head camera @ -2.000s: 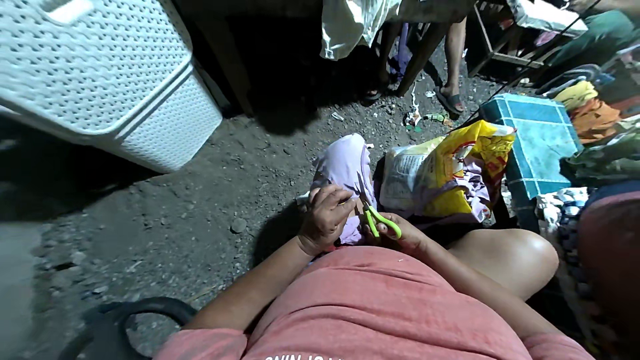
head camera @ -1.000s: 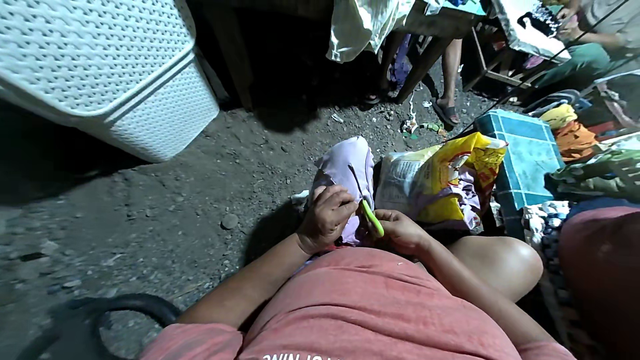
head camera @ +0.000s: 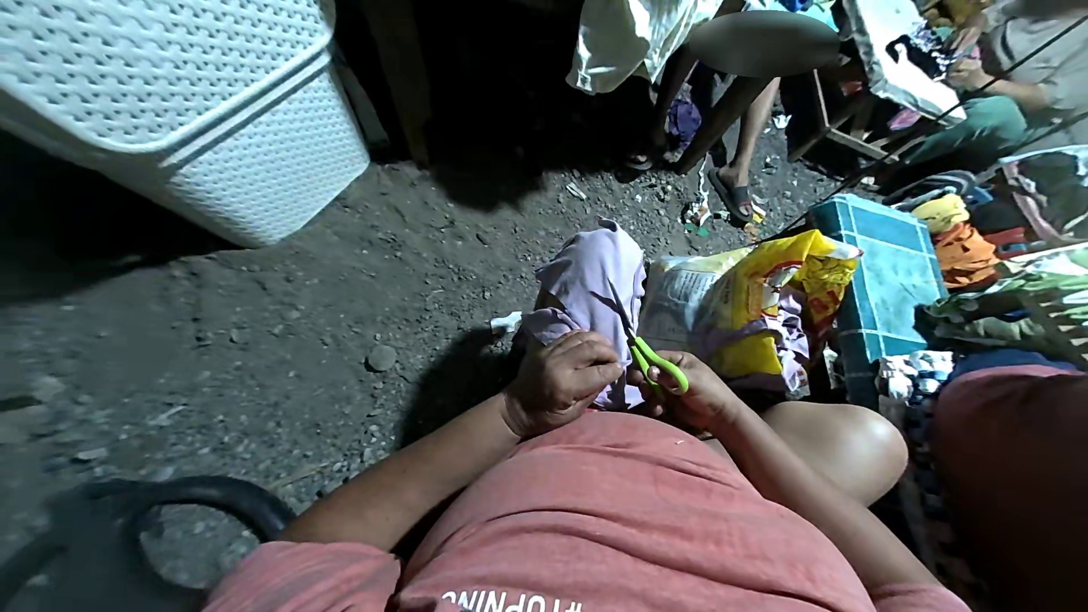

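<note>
In my right hand (head camera: pixel 684 391) is a pair of scissors with lime-green handles (head camera: pixel 661 364), fingers through the loops, the dark blades pointing up and away over lilac cloth. My left hand (head camera: pixel 565 381) is just left of the scissors, its thumb and fingertips pinched together near the cloth; whether a thread or scrap is between them is too small to tell. The lilac cloth (head camera: pixel 599 268) lies draped in front of both hands. Touching or close to its right side stands a yellow printed plastic sack (head camera: pixel 748 319) with lilac cloth pieces at its mouth.
A white woven-pattern plastic bin (head camera: pixel 272 161) stands at upper left on gravelly ground. Right of the sack is a teal checked box or cushion (head camera: pixel 888 272), with piled clothes (head camera: pixel 965 251) beyond. A black curved chair part (head camera: pixel 212 493) is at lower left. Other people sit near tables at upper right.
The scissors have turned in my right hand: their green loops show broadly now, while one second ago they appeared nearly edge-on. My left hand stays pinched beside them.
</note>
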